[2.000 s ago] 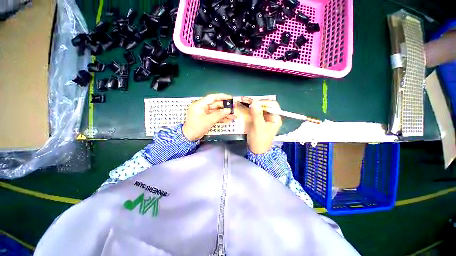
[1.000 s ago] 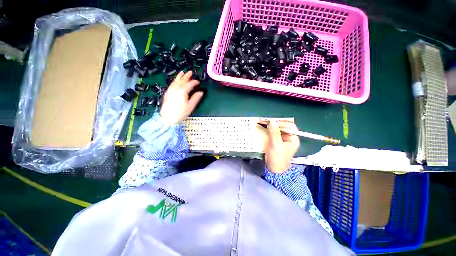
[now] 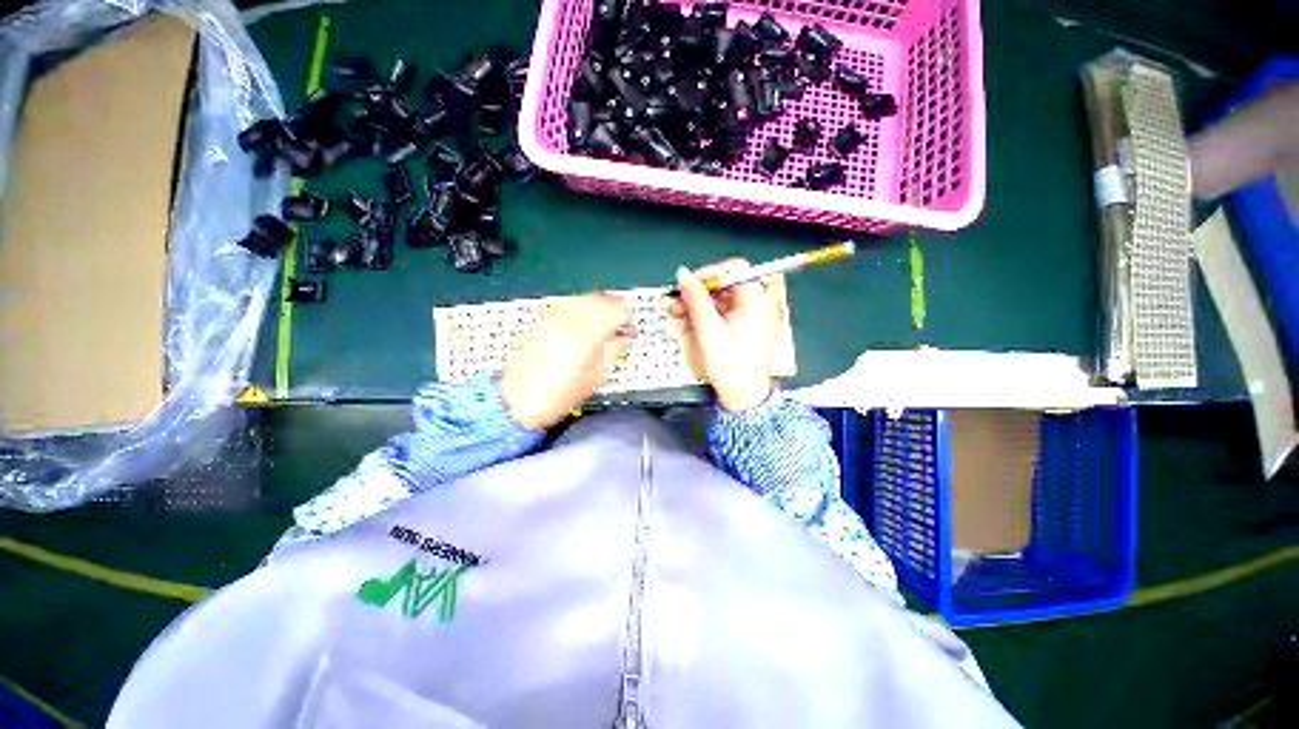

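Observation:
The off-white gridded sheet lies flat at the bench's near edge, partly covered by both hands. My left hand is blurred over its middle, fingers drawn together; I cannot tell whether a black part is between them. My right hand grips the slim hand tool over the sheet's right part. The tool's orange-brown far end points up and right; a dark tip shows near the fingertips. Loose black plastic parts lie in a pile beyond the sheet to the left.
A pink basket of black parts stands behind the sheet. Bundled sheets lie at right, near another person's arm. A ragged white strip lies on the bench edge above a blue crate. A plastic-lined carton is at left.
My left hand has come back from the black pile to the sheet. My right hand still holds the tool, whose far end now points more upward. The camera view has shifted.

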